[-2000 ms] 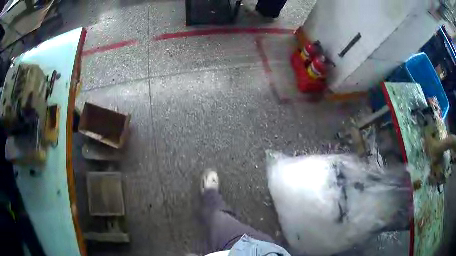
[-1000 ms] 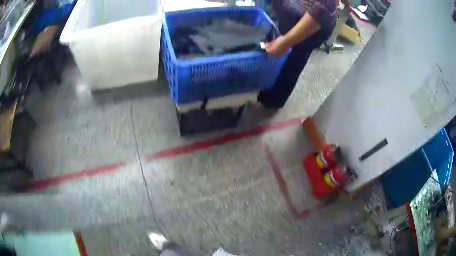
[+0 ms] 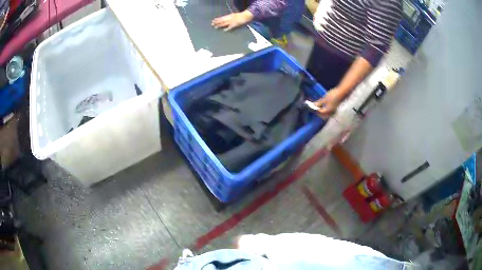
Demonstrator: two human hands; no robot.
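Neither of my hands shows; only my light clothing is visible at the bottom edge. Nearest in front of me is a blue plastic crate (image 3: 203, 166) with slatted sides, heaped with black and dark grey flat fabric panels (image 3: 259, 103). To its left stands a large white tub (image 3: 113, 142) with a few small dark scraps and a pale patch at its bottom. A person in a striped top (image 3: 351, 31) stands behind the crate; one hand (image 3: 328, 103) is at its right rim with a small white item.
A white table (image 3: 153, 31) behind the crate bears a dark grey panel (image 3: 211, 26) under another person's hand (image 3: 232, 21). Fire extinguishers (image 3: 372, 184) sit in a red holder by a white pillar (image 3: 423, 126) at right. Red lines (image 3: 238, 221) mark the speckled floor. A pink surface (image 3: 31, 31) is at upper left.
The view has moved forward to the crate and tub, which now appear larger and nearer. The white table and a second person's hand have come into view. The sewing tables have largely left the picture.
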